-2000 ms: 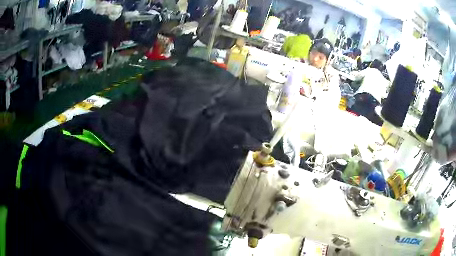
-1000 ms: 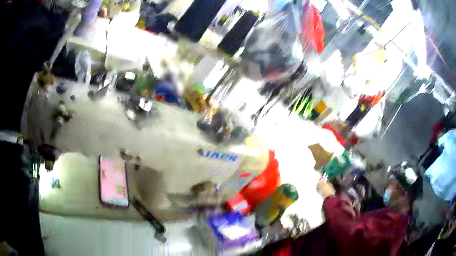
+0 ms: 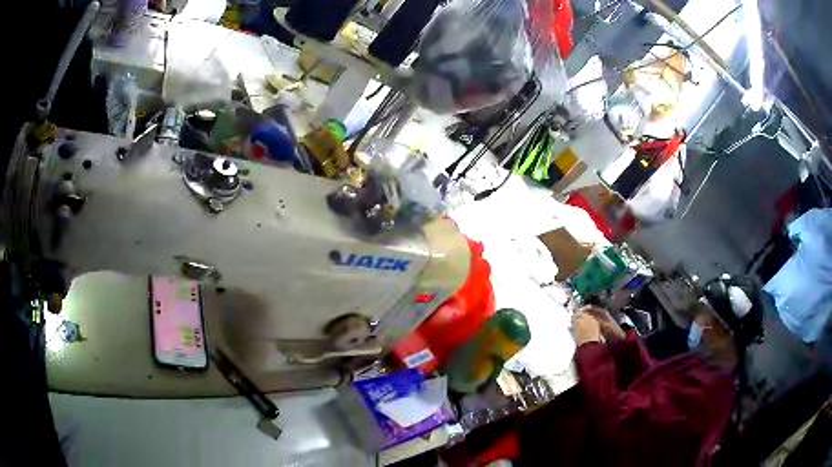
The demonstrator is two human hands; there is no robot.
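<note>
The cream-white sewing machine [image 3: 246,223] with the blue JACK name fills the left and middle of the view. Its brass knob [image 3: 41,133] is at the far left edge, above the lit needle area. A phone [image 3: 179,323] with a pinkish screen lies on the machine bed [image 3: 100,360]. A slim dark tool [image 3: 244,381] lies beside the phone across the bed's front edge. Dark, unclear cloth or shadow fills the far left edge. Neither of my hands is in view.
A blue-purple packet [image 3: 401,408], a green-yellow bottle [image 3: 488,351] and red cloth [image 3: 456,310] are right of the machine. Dark thread cones [image 3: 392,27] and a plastic bag [image 3: 474,59] are beyond. A person in dark red [image 3: 652,392] works at the right.
The view has swung right. The large black cloth with green strips has left the view except for darkness at the left edge. The phone, packet and person in dark red have come into view.
</note>
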